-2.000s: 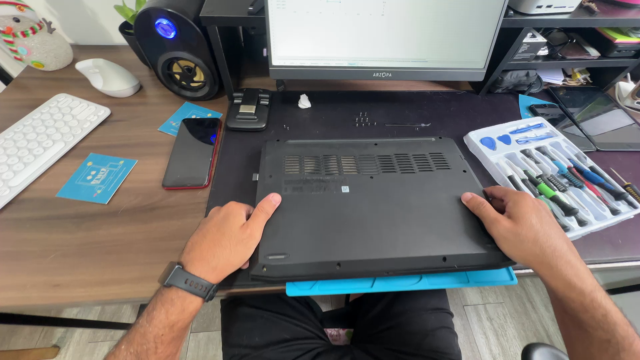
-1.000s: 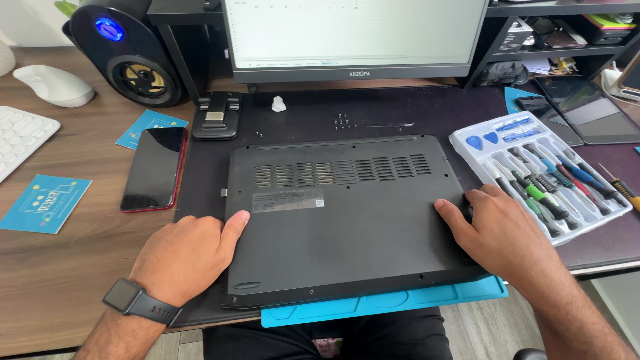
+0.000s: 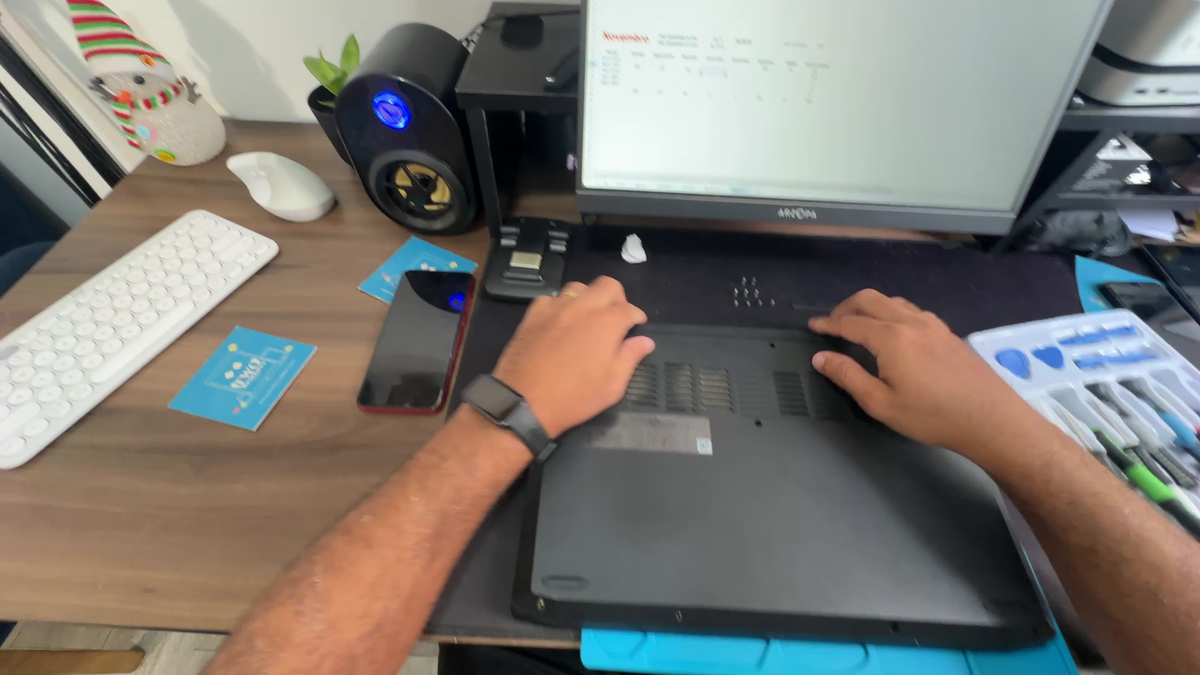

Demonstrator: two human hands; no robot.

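Note:
A black laptop [image 3: 769, 525] lies upside down, its vented bottom cover facing up, partly over a blue mat [image 3: 712, 652] at the desk's front edge. My left hand [image 3: 581, 356] rests on its far left corner, fingers at the back edge, with a smartwatch on the wrist. On the far right part of the cover is my right hand [image 3: 900, 370], fingertips at the back edge and thumb near the vents. Several small screws [image 3: 750, 292] lie on the dark desk mat [image 3: 694, 281] behind the laptop. To the right, a screwdriver kit tray [image 3: 1106, 375] is partly hidden by my right forearm.
Behind stands a monitor [image 3: 797, 214]. A red-edged smartphone [image 3: 417, 342], blue cards [image 3: 246, 377], a white keyboard [image 3: 131, 319], a white mouse [image 3: 281, 186] and a round-based black speaker [image 3: 408, 131] are at left. A small black stand [image 3: 527, 262] sits near the laptop's far left corner.
Both hands have moved from the laptop's left and right sides to its far edge. The view has shifted, showing the keyboard and snowman figure more fully than one second ago.

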